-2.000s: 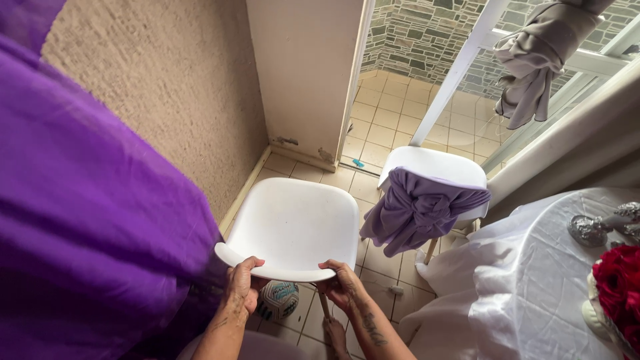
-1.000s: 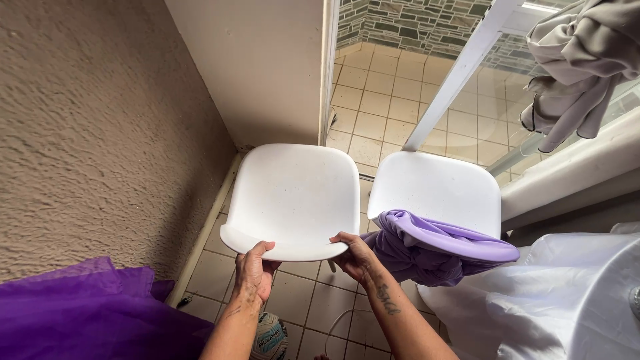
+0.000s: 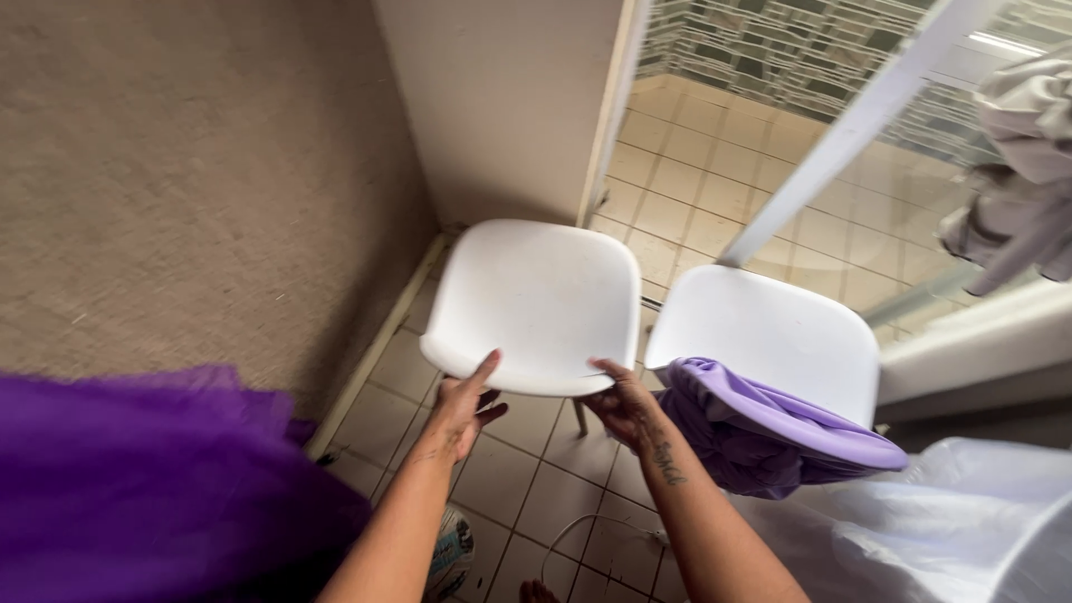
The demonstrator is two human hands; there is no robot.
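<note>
A white moulded chair (image 3: 536, 301) stands in the corner by the door opening, its near edge between my two hands. My left hand (image 3: 469, 406) touches that edge at its left, thumb on top and fingers spread below. At the right end of the same edge, my right hand (image 3: 621, 402) grips it with the thumb above. Beside it on the right is a second white chair (image 3: 770, 327), a lilac cloth (image 3: 770, 427) wrapped round its backrest. The two seats are slightly apart.
Purple tulle (image 3: 151, 486) spreads at lower left by the textured wall (image 3: 193, 184). A glass door frame (image 3: 854, 134) rises behind the chairs. White cloth (image 3: 921, 536) drapes at lower right. A white cable (image 3: 578, 523) and a printed round object (image 3: 450, 553) lie on the tiles.
The held chair, lower left of the other chair two seconds ago, is now beside it, nearer the corner. My left hand's fingers have spread. The view has shifted.
</note>
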